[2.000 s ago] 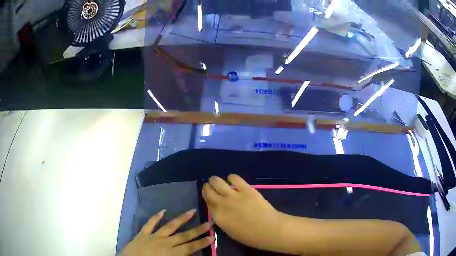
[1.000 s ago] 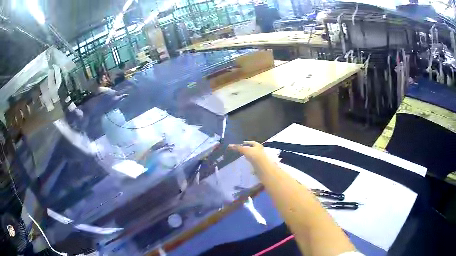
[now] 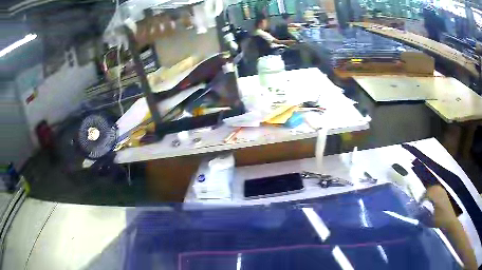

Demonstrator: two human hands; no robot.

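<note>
The bluish clear template lid (image 3: 285, 221) spans the lower part of the view, with bright light streaks on it. A thin pink line (image 3: 296, 248) with a corner at its left end shows on or through it, over darker cloth that is blurred. My right hand (image 3: 441, 203) is at the lid's right edge, its fingertips by the plastic; blur hides whether it grips the edge. My left hand is not in view.
Beyond the lid, a white surface holds a black smartphone (image 3: 273, 185), a white box (image 3: 214, 179), metal tools (image 3: 325, 180) and dark cut pieces (image 3: 449, 176). A cluttered table (image 3: 253, 140) and black fan (image 3: 96, 135) stand behind. A person (image 3: 262, 39) is far back.
The lid has come down from its raised position towards me and now covers the cloth area. My right hand has moved with its edge to the right side. My left hand has left the picture.
</note>
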